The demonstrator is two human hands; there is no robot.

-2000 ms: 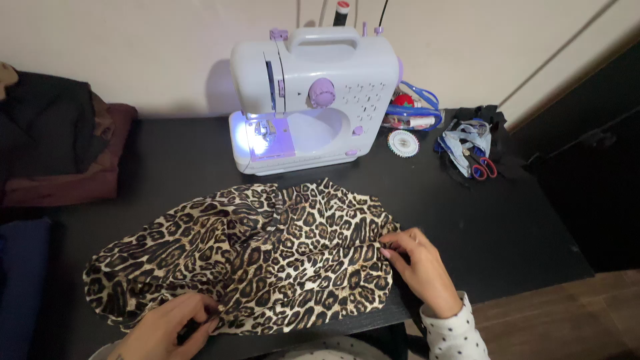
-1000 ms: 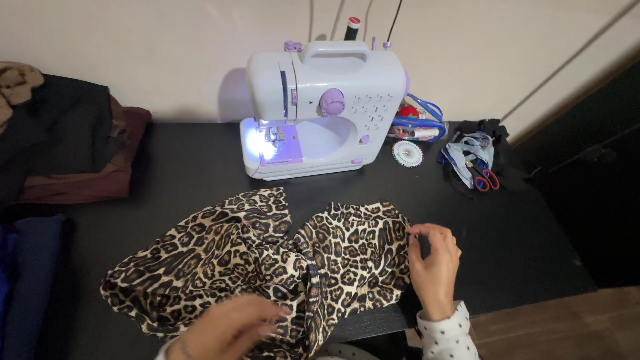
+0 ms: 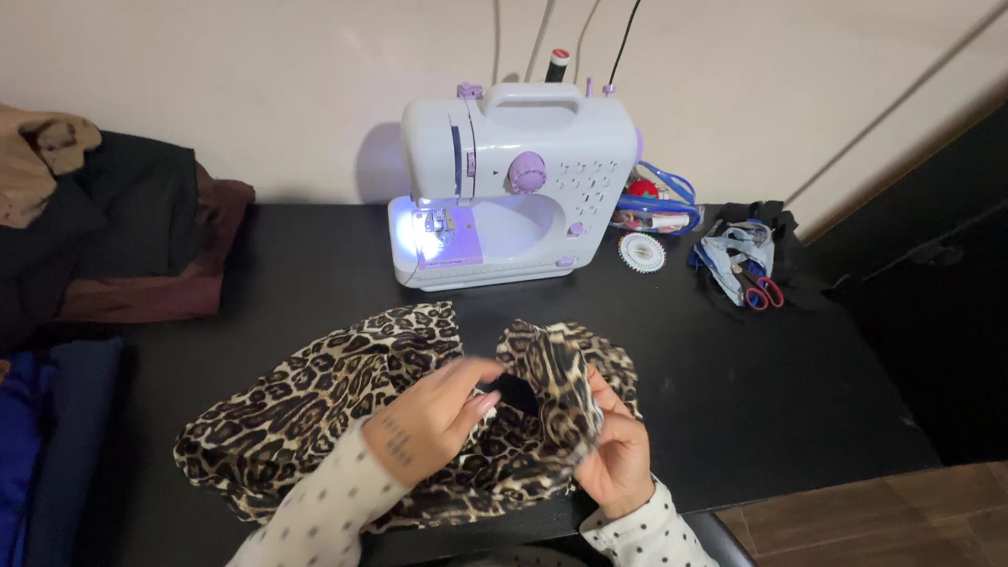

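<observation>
Leopard-print fabric lies bunched on the black table in front of a white and purple sewing machine, whose lamp is lit. My right hand pinches a raised, folded part of the fabric at its right side. My left hand is over the middle of the fabric, thumb and fingers apart, beside a dark gap between the folds. Whether its fingertips touch the cloth cannot be told. The fabric near my right hand is slightly blurred.
Folded dark and brown clothes are piled at the left, with blue garments nearer. Right of the machine are a clear pouch with blue trim, a pin wheel and red-handled scissors on cloth scraps. The table's edge runs along the lower right.
The right part of the fabric, spread flat two seconds ago, is now lifted and folded inward in my right hand. My left hand has moved from the near edge to the middle of the fabric.
</observation>
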